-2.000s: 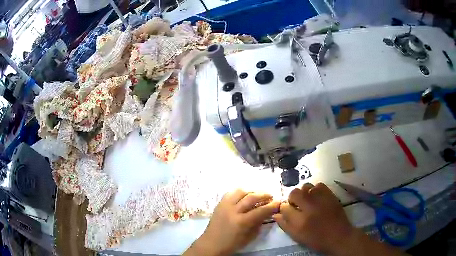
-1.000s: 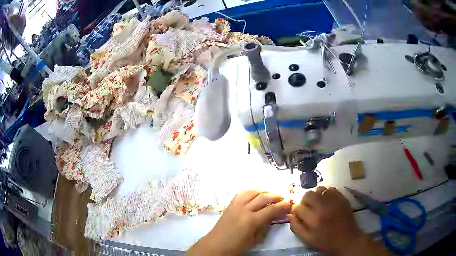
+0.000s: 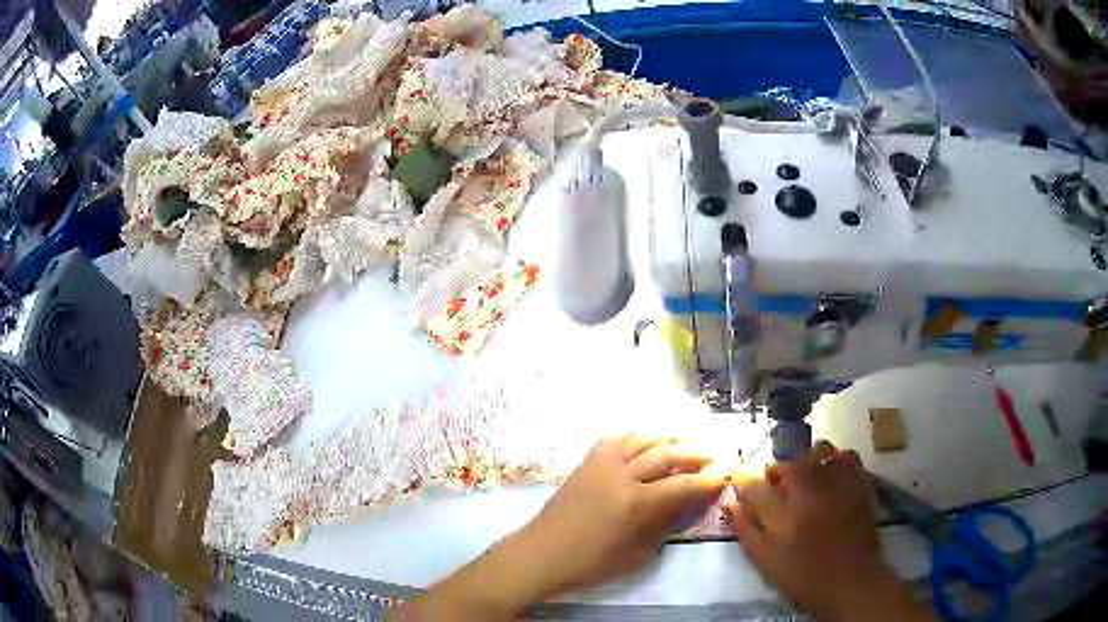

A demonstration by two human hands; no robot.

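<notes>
A crinkled floral strip (image 3: 401, 456) lies across the machine table, from the left end to the needle area. My left hand (image 3: 632, 504) pinches its edge just in front of the presser foot area (image 3: 759, 428). My right hand (image 3: 812, 522) is close beside it on the right, fingertips bent down at the same cloth edge. A small pinkish bit of cloth shows between the hands. The exact fingertip grip is partly hidden by the fingers and bright glare. The white sewing machine head (image 3: 851, 255) stands behind my hands.
Blue-handled scissors (image 3: 982, 561) lie right of my right hand, blades partly hidden. A brown block (image 3: 888, 429) and a red slim tool (image 3: 1013, 425) lie on the bed. A tangled floral pile (image 3: 328, 182) fills the back left. The lamp (image 3: 592, 249) hangs left of the head. A brown board (image 3: 170, 480) is at the left end.
The view has shifted, so the machine sits further right in the picture. Both hands remain at the cloth edge near the needle; a pinkish bit of cloth now shows between them.
</notes>
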